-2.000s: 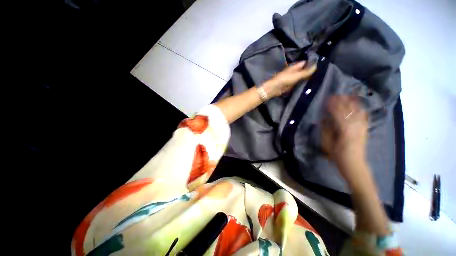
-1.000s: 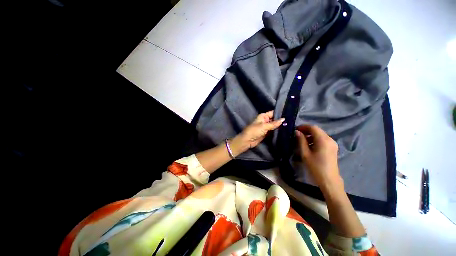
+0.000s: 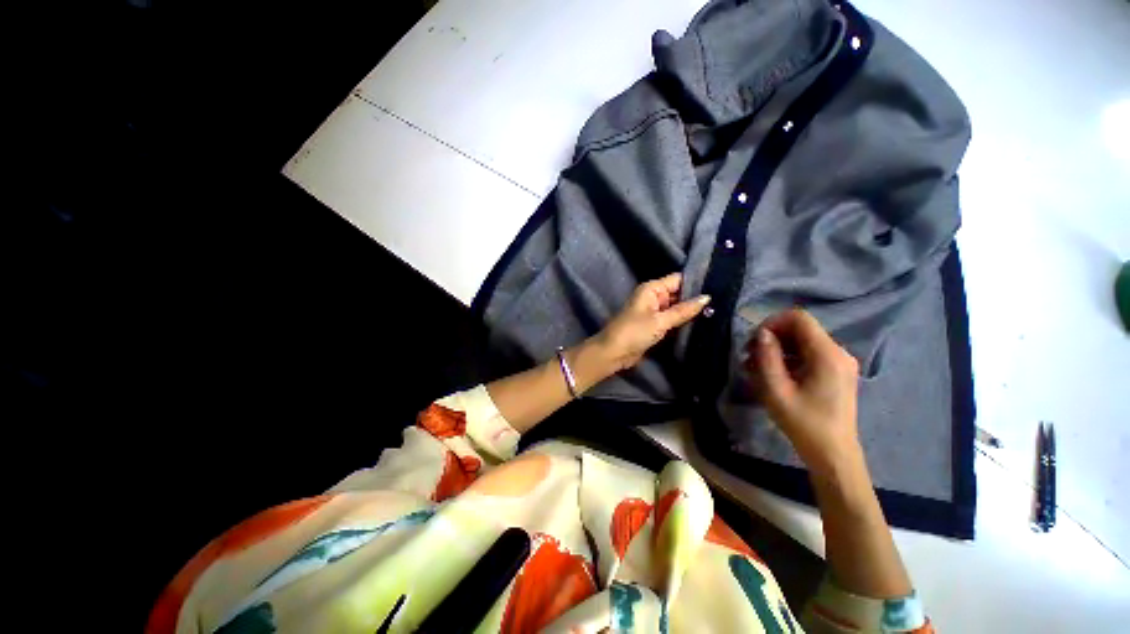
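Observation:
The garment (image 3: 793, 235) lies wrong side out, grey with dark navy edges. Its navy placket (image 3: 767, 159) runs down the middle with a row of small pale buttons. My left hand (image 3: 642, 325) grips the placket's left edge low down, a fingertip beside a button. My right hand (image 3: 805, 372) is just right of the placket, over the lower grey panel. Its thumb and fingers are bent close together. Whether they hold a thread or a bit of cloth cannot be told.
Slim dark snips (image 3: 1045, 479) lie on the white table (image 3: 409, 173) right of the garment. A small narrow piece (image 3: 986, 438) pokes out by the garment's right edge. A green object (image 3: 1124, 295) is cut off at the right.
From two seconds ago, both hands have moved down to the lower placket. In the last second, my right hand has shifted slightly right, away from the placket. My left hand has stayed.

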